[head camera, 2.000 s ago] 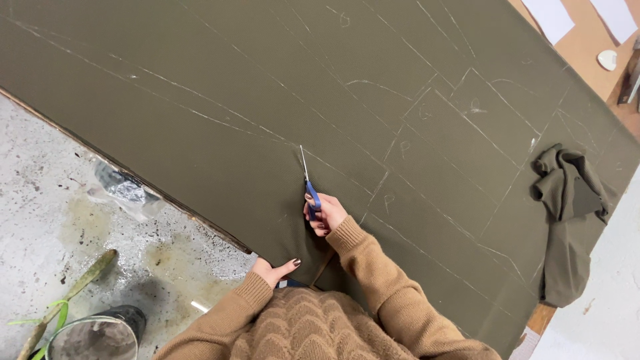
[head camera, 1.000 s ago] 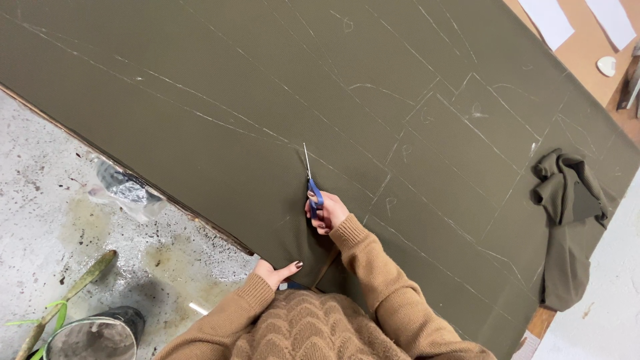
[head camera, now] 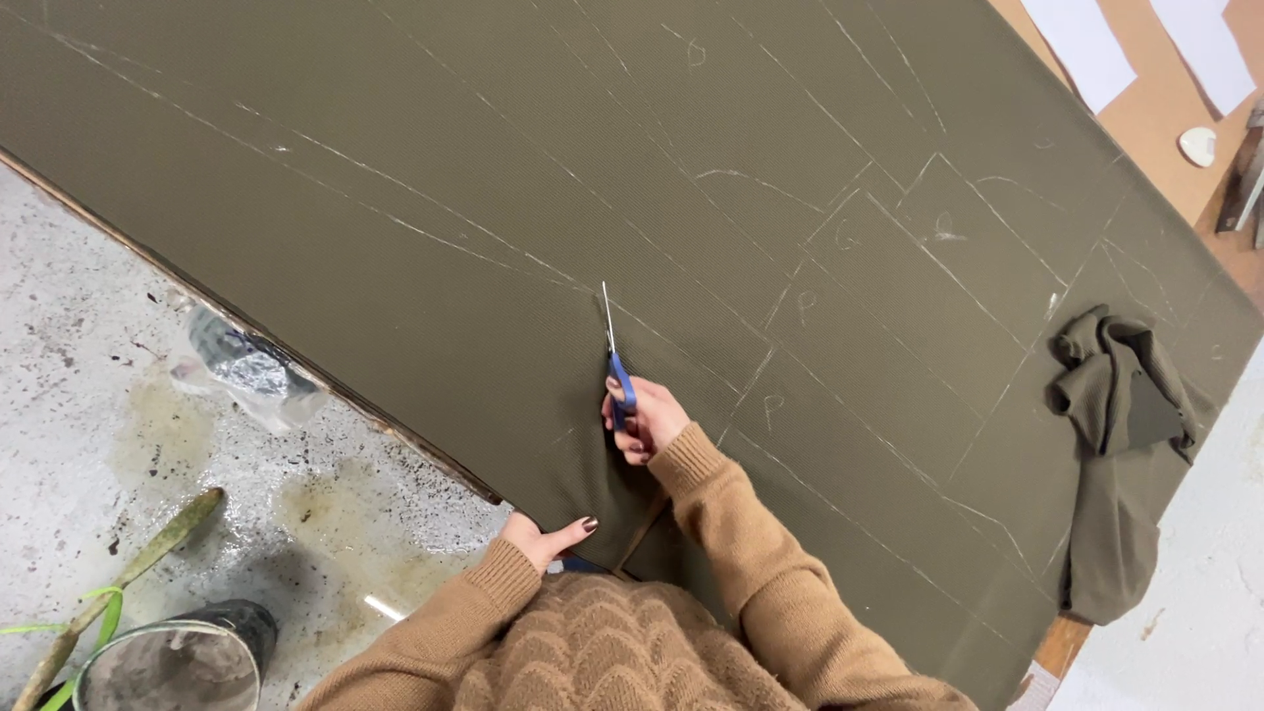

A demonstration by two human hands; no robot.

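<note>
Olive-brown fabric [head camera: 425,326] marked with white chalk lines covers a table. My right hand [head camera: 647,420] grips the blue handles of a pair of scissors [head camera: 619,370] near the middle of the view. The blades point away from me, their tips by the spot where chalk lines meet. Below the scissors the fabric is cut, and brown surface shows through a narrow gap near my body. My left hand [head camera: 546,538] holds the near edge of the fabric, thumb on top, fingers hidden underneath. A crumpled piece of the same fabric [head camera: 1116,395] lies at the right.
White paper pieces [head camera: 1081,49], a white round piece [head camera: 1197,146] and metal tools [head camera: 1244,183] lie on the brown table at the top right. On the wet, speckled floor at the left are a bucket [head camera: 173,662], a plant stem [head camera: 168,538] and a clear plastic bag [head camera: 252,370].
</note>
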